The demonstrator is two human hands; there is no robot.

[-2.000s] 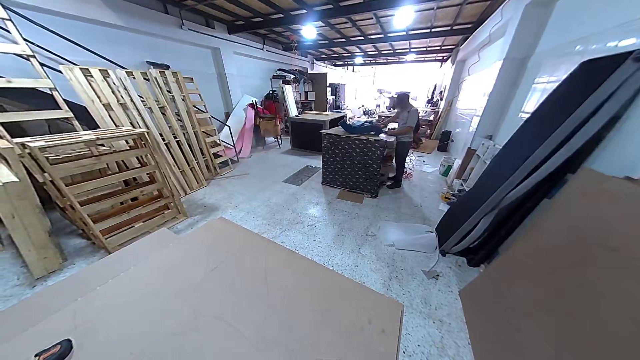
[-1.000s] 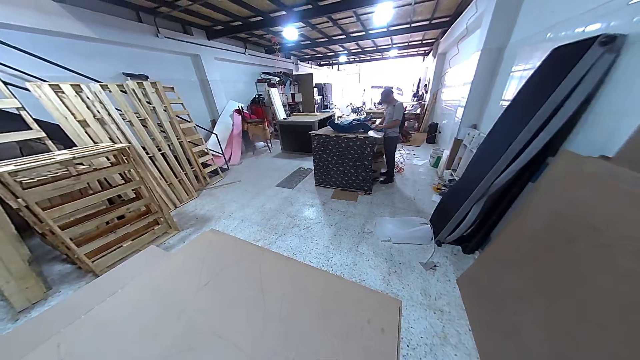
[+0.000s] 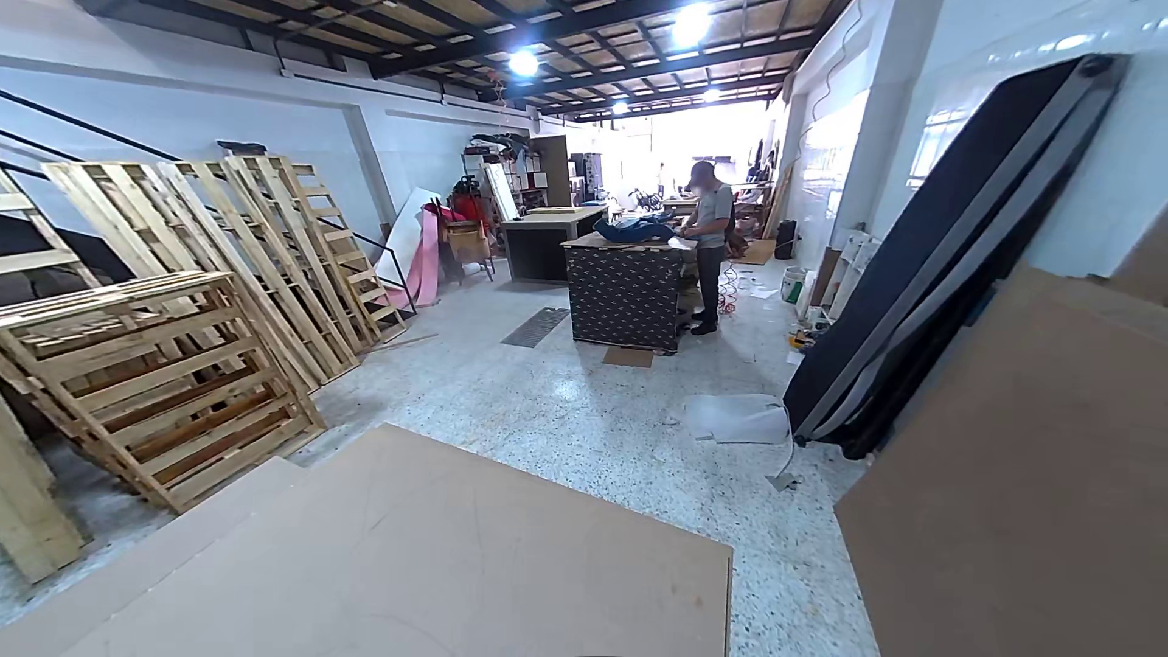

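Neither my left hand nor my right hand shows in the head view, so what they hold or touch is hidden. Closest to me, a large flat brown board (image 3: 438, 557) fills the lower part of the view, with the edge of another sheet (image 3: 210, 520) at its left. A tall brown panel (image 3: 1022, 484) stands along the right side. Beyond the near board, a person (image 3: 711, 219) stands at a dark patterned worktable (image 3: 624, 297), where dark blue fabric (image 3: 634, 230) lies.
Wooden slatted frames (image 3: 182, 383) stand at the left, with more frames (image 3: 265, 255) leaning behind. Long dark padded panels (image 3: 931, 265) lean against the right wall. A white sheet (image 3: 737, 419) and a grey mat (image 3: 536, 327) lie on the speckled floor. A second table (image 3: 552, 219) stands farther back.
Two seconds ago a small dark and orange object showed at the bottom left corner; it is out of view now. The board and the wooden frames stay in place.
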